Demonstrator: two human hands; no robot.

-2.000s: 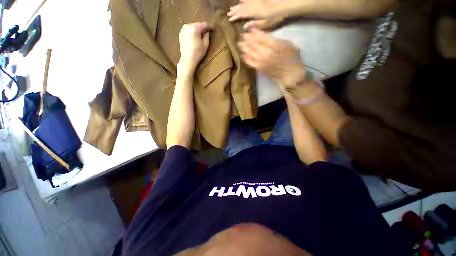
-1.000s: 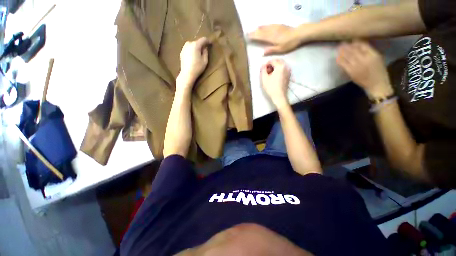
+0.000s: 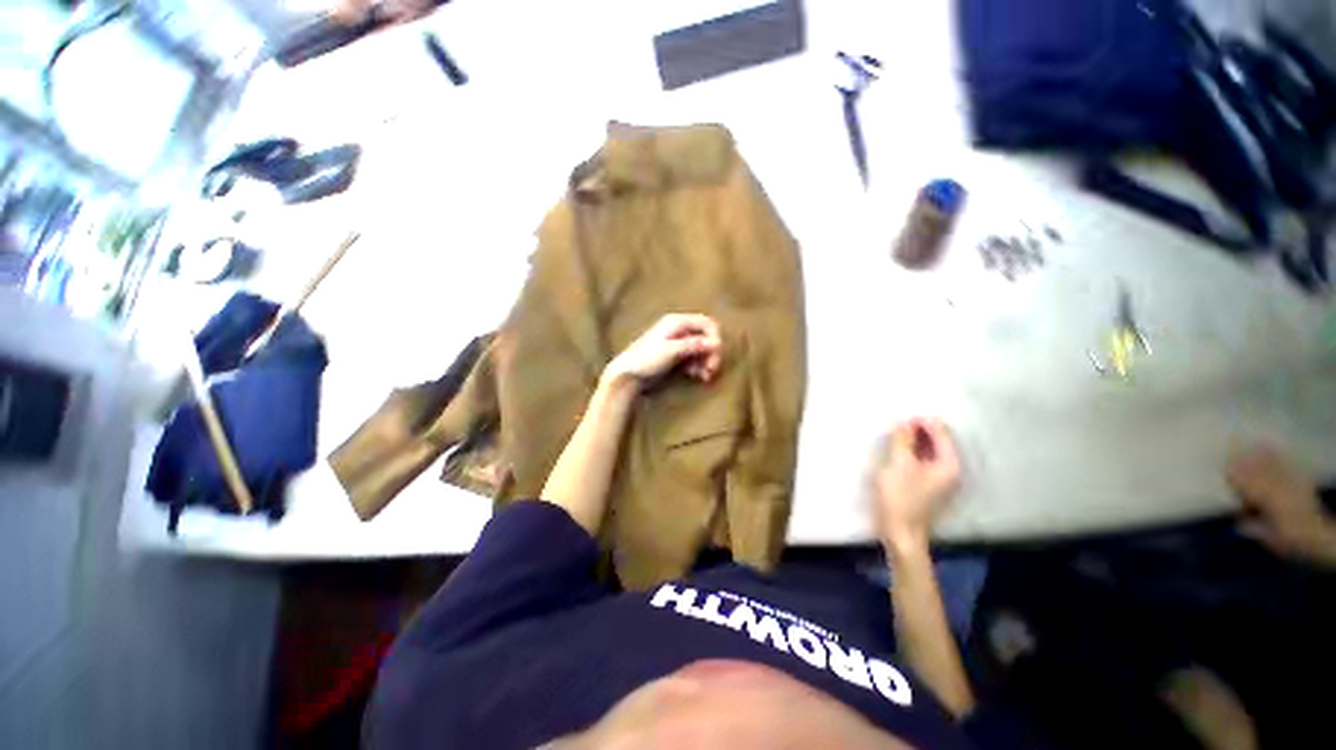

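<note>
A brown suit jacket (image 3: 645,286) lies on the white table in front of me, its flap pocket showing. My left hand (image 3: 671,352) is over the middle of the jacket, fingers curled together; nothing can be made out in it. My right hand (image 3: 917,466) is right of the jacket near the table's front edge, blurred, fingertips drawn together. No needle or thread can be made out at either hand.
Cone with blue top (image 3: 929,224), small dark discs (image 3: 1020,252), yellow-handled snips (image 3: 1124,346), shears (image 3: 854,114) and grey block (image 3: 730,44) lie beyond. Navy garments lie left (image 3: 246,410) and far right (image 3: 1070,73). Another person's hand (image 3: 1278,501) is at right.
The view has shifted to show more of the table. The other person's arms have drawn away to the right. My right hand stays apart from the jacket, fingers still curled.
</note>
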